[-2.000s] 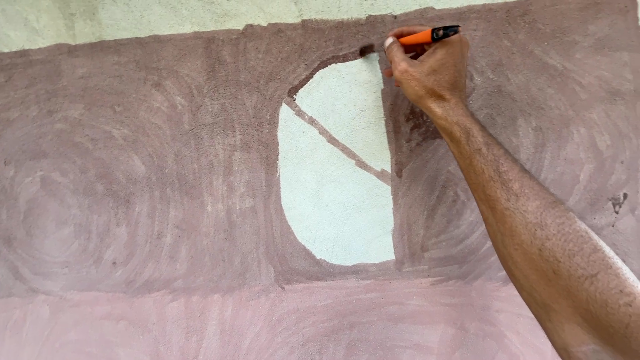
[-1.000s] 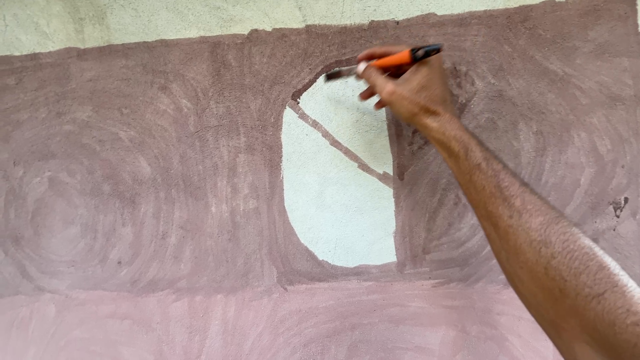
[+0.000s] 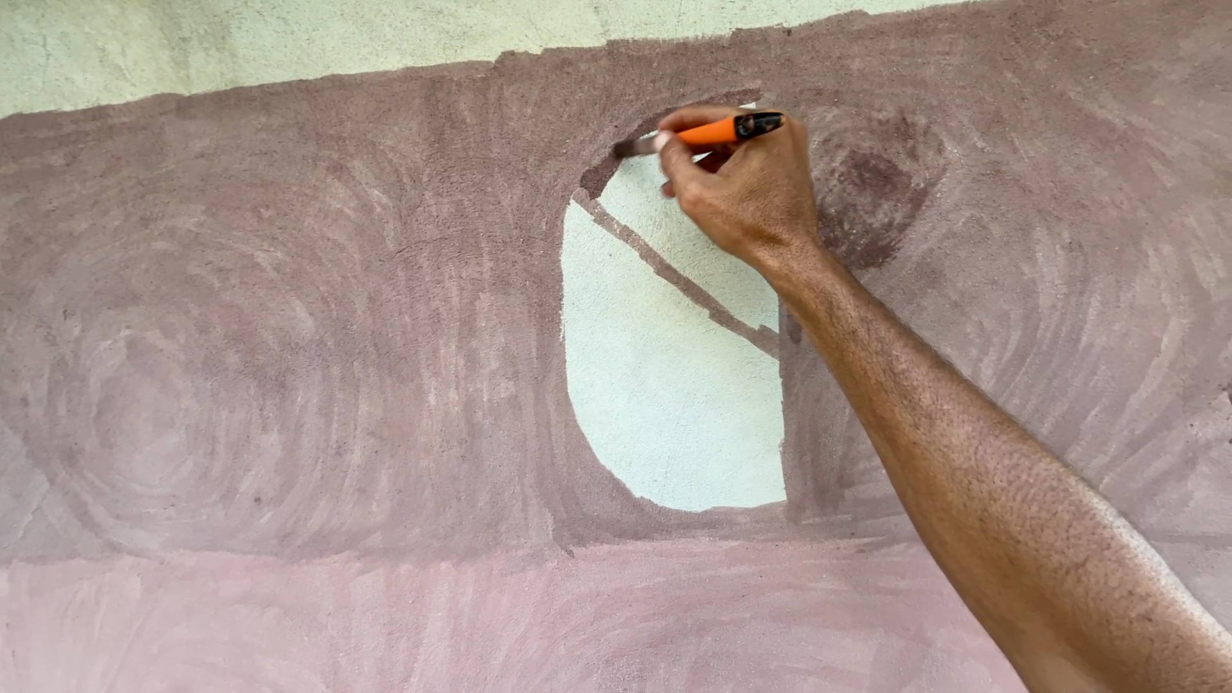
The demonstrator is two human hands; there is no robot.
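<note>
My right hand [image 3: 746, 183] grips a paintbrush [image 3: 717, 132] with an orange and black handle. Its dark bristles touch the wall at the upper left edge of a pale, rounded patch [image 3: 674, 414]. Along that upper edge runs a band of darker, wet-looking brown paint [image 3: 599, 175]. A thin brown stripe [image 3: 664, 267] crosses the patch on a slant, from upper left to lower right. My hand and wrist hide the patch's upper right part. My left hand is out of view.
Mauve-brown paint with circular strokes [image 3: 289, 318] covers the wall around the patch. Pale wall [image 3: 289, 43] lies above it and a pink painted band [image 3: 385, 616] below. A darker brown blotch [image 3: 871, 197] shows right of my hand.
My right hand has moved left with the brush, from the patch's top right along its curved upper edge. The dark blotch, largely behind my hand two seconds ago, is uncovered.
</note>
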